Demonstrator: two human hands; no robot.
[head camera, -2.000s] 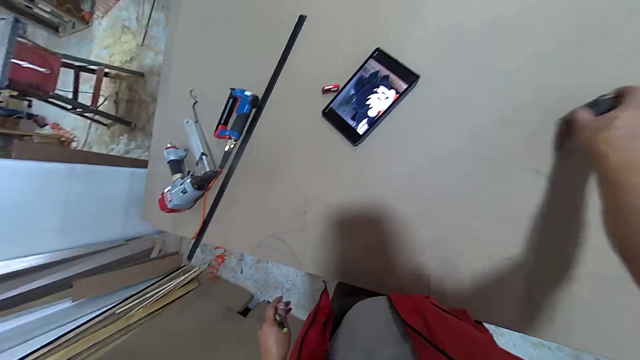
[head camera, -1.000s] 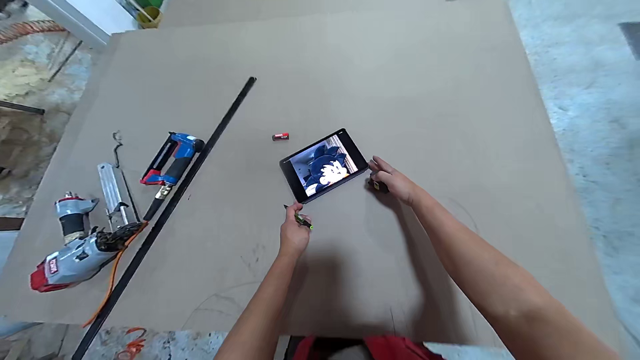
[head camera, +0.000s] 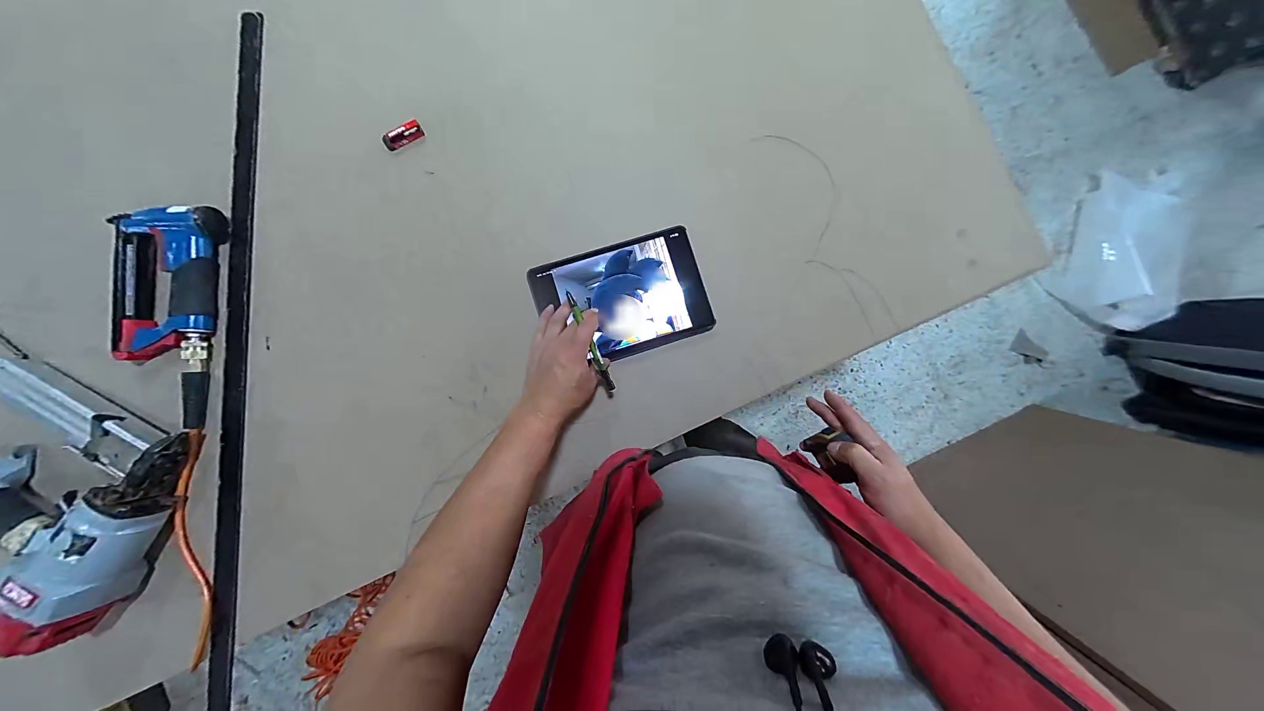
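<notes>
A black tablet (head camera: 642, 286) with a lit picture on its screen lies on the large brown board (head camera: 691, 128). My left hand (head camera: 565, 360) rests at the tablet's lower left side and holds a slim green and black pen (head camera: 591, 344) between its fingers, partly over the screen. Beyond the board's near edge, beside my body, my right hand (head camera: 869, 459) holds a small dark object with a little yellow (head camera: 828, 454); the fingers hide much of it, and I cannot tell what it is.
A long black strip (head camera: 237, 346) runs down the board's left part. Left of it are a blue and red pneumatic stapler (head camera: 173, 281), an orange hose (head camera: 188, 553) and a grey and red nail gun (head camera: 89, 563). A small red cylinder (head camera: 404, 135) lies above. A plastic bag (head camera: 1121, 252) lies on the floor.
My right hand has drawn back from beside the tablet to beyond the board's near edge. My left hand, with the pen, has come onto the tablet's edge. The view has shifted strongly.
</notes>
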